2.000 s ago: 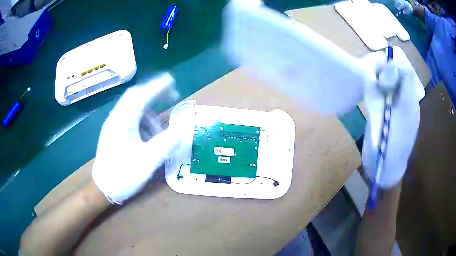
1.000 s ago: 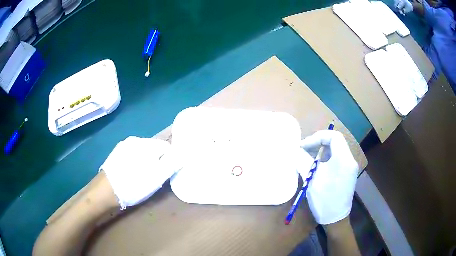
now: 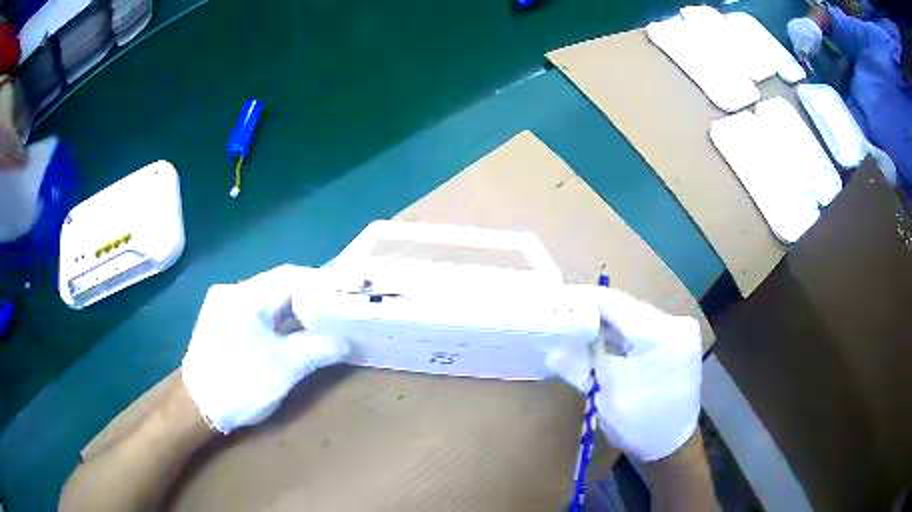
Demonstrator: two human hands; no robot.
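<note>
A white router (image 3: 440, 325), its two shell halves together, is tilted up between my gloved hands above the cardboard mat (image 3: 430, 440). One long edge faces me, and a frame-like part with an opening stands behind it. My left hand (image 3: 262, 350) grips its left end. My right hand (image 3: 645, 375) grips its right end and also holds a thin blue-and-white patterned pencil (image 3: 588, 435), pointing down. The circuit board is not visible.
Another white router with yellow ports (image 3: 118, 240) stands on the green belt (image 3: 340, 130) at left, near a blue battery pack (image 3: 244, 130). White covers (image 3: 775, 170) lie on cardboard at right. A person's sleeve (image 3: 870, 75) shows top right; a blurred hand is at the left edge.
The white cover came down over the open housing, then the router was tilted up from lying flat. The belt's router and battery pack have shifted left and down in view.
</note>
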